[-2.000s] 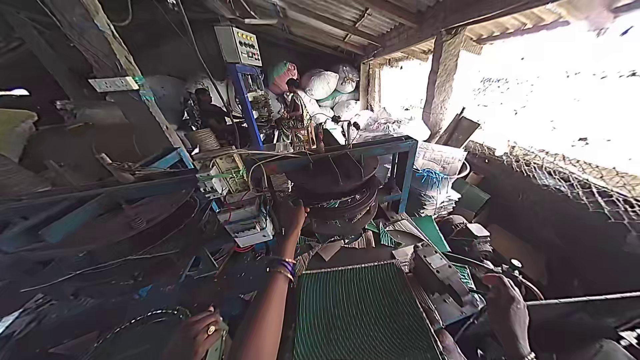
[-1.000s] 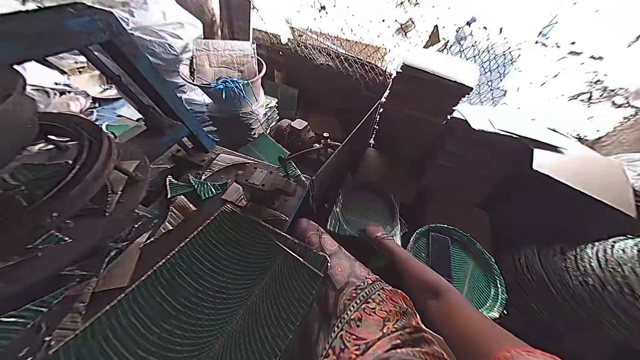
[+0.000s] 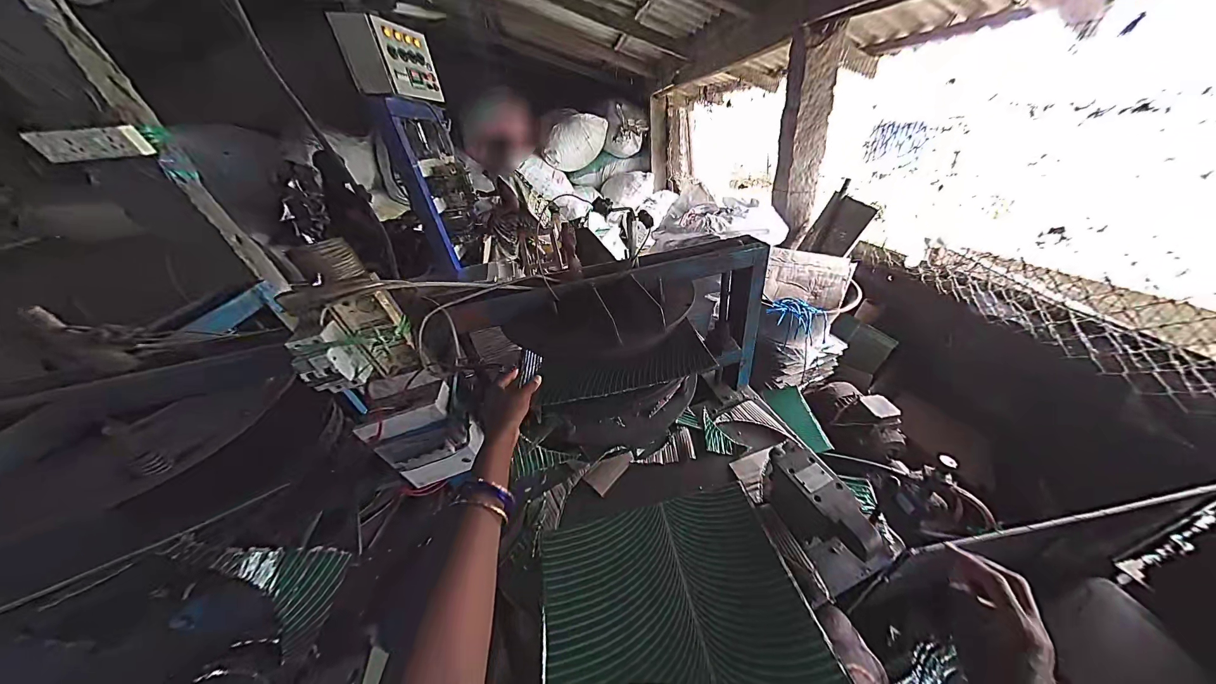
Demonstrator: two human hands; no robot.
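My left hand [image 3: 508, 404], with bangles on its wrist, reaches to the left side of a round press mould [image 3: 608, 413]. Its thumb and finger close on a narrow striped edge. A green striped sheet [image 3: 632, 370] lies across the lower mould, beneath the dark round upper part [image 3: 603, 313]; whether that edge belongs to this sheet is unclear. In front of the press lies a larger green striped sheet [image 3: 674, 589] with a centre line. My right hand [image 3: 1002, 608] is blurred at lower right, fingers loosely bent, with nothing visible in it.
The blue press frame [image 3: 746, 313] stands ahead. Switches and wiring [image 3: 356, 347] sit left of it. Cut scraps [image 3: 712, 432] lie around the mould, and a metal block [image 3: 822, 499] is at its right. Behind are a bucket [image 3: 845, 294], a control box [image 3: 404, 57] and a person [image 3: 503, 204].
The view swung down right and came back. A green sheet now lies on the lower mould, where none showed two seconds ago. My right hand has moved away from the metal block.
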